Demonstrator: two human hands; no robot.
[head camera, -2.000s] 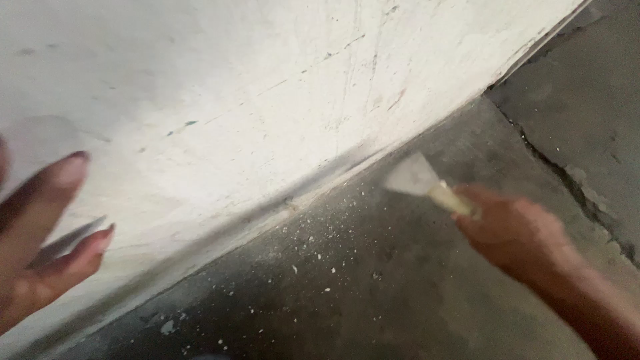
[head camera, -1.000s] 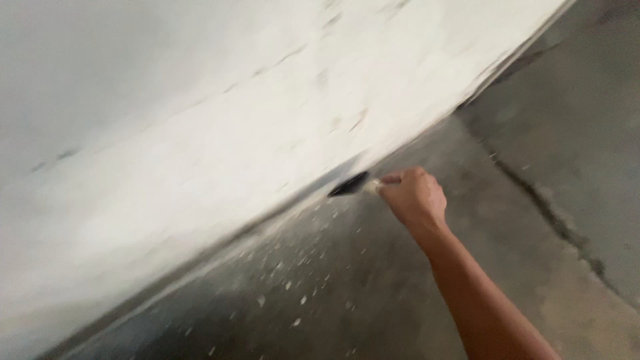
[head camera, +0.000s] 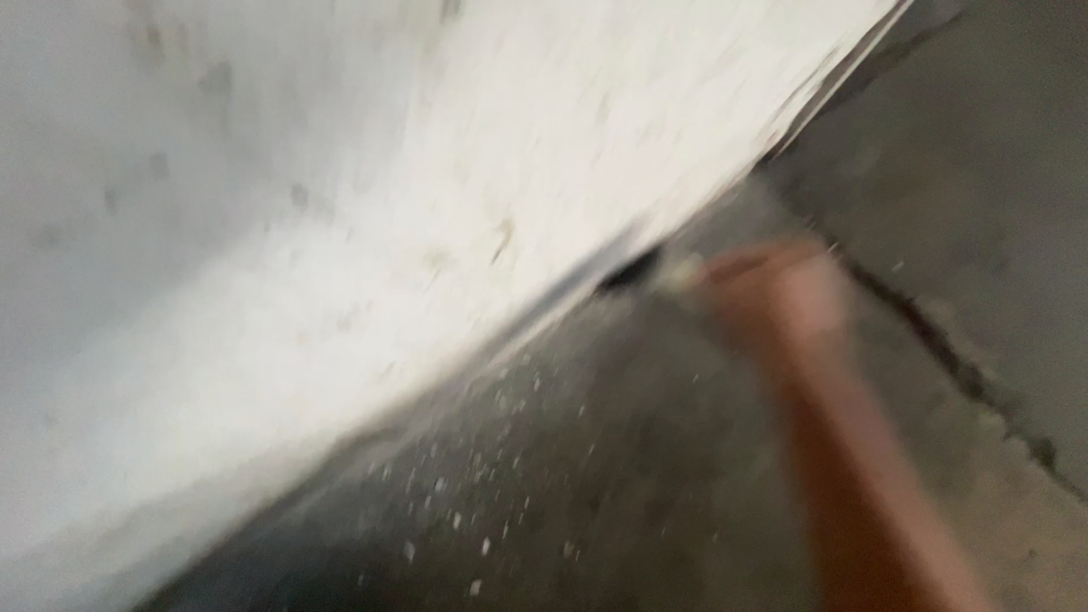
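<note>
My right hand (head camera: 778, 285), blurred by motion, is closed around the pale handle of a putty knife (head camera: 633, 270). The knife's blade looks dark and lies at the foot of a white painted wall (head camera: 340, 255), where the wall meets the concrete floor (head camera: 663, 476). Whether the blade's edge touches the wall or the floor is too blurred to tell. My left hand is out of the picture.
Small white flakes (head camera: 485, 546) lie scattered on the floor along the wall. A dark crack (head camera: 931, 336) runs across the concrete to the right of my right hand. The wall bears marks and scuffs.
Two seconds ago the putty knife was over the floor with its light blade face showing; it has since moved to the wall's base. My left hand, at the left edge then, has gone from view.
</note>
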